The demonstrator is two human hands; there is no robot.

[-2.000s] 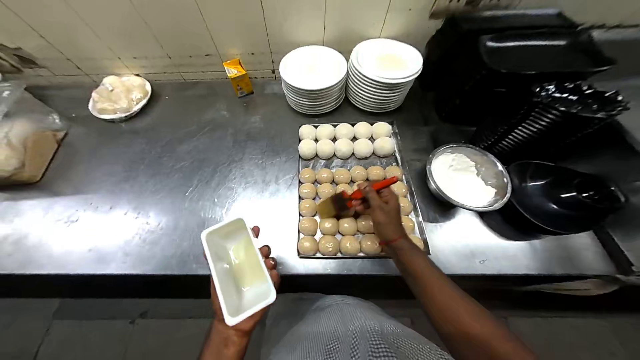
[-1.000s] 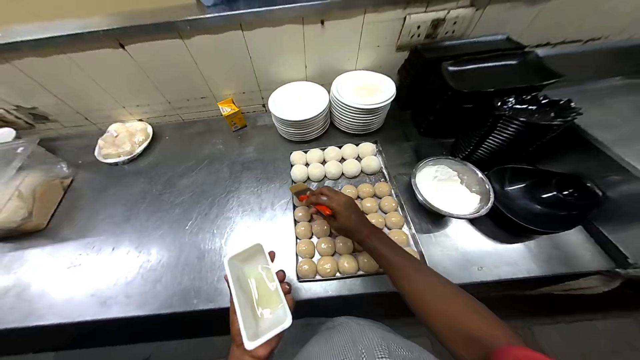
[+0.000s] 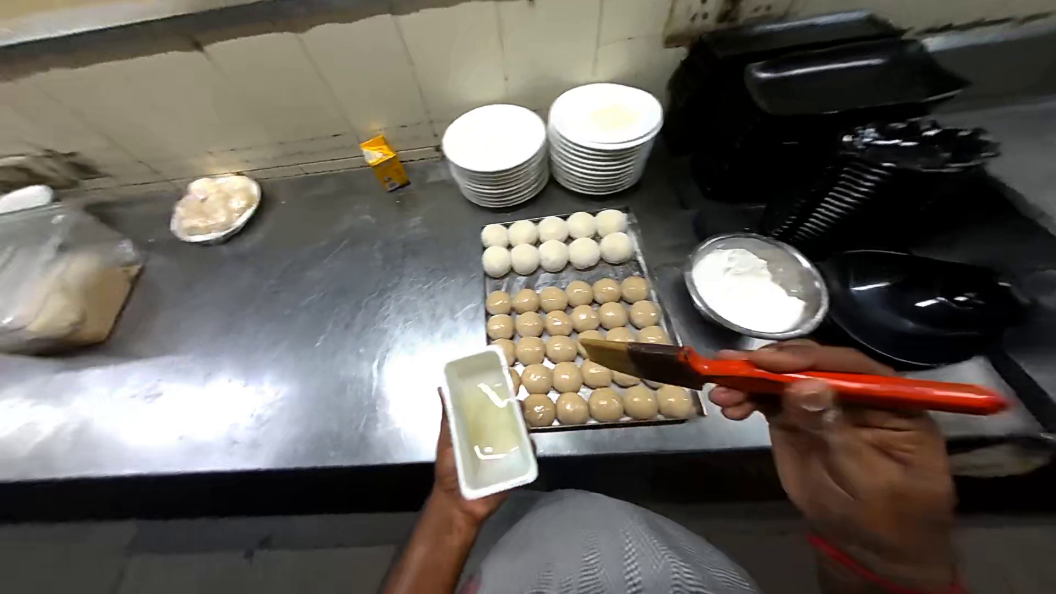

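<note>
A red-handled pastry brush [image 3: 833,386] is gripped in my right hand [image 3: 858,445], raised at the right, its bristles pointing left across the tray in view. My left hand [image 3: 462,478] holds a white rectangular plastic tub [image 3: 492,425] with pale clear liquid in it, near the counter's front edge. Between and behind them lies a metal tray [image 3: 561,282] of dough balls. Two rows of white balls [image 3: 553,255] are at its back; several rows of shiny tan balls [image 3: 572,408] fill the front, some hidden by the brush and tub.
Behind the tray stand two stacks of white plates [image 3: 495,140] and a small yellow carton [image 3: 384,163]. A metal bowl of white powder [image 3: 747,289] and black dishes [image 3: 924,305] are at right. A bowl of pale lumps [image 3: 216,206] and a plastic bag [image 3: 66,280] sit left.
My right hand has lifted the brush away from the dough balls, toward the right and nearer the camera. My left hand still holds the tub.
</note>
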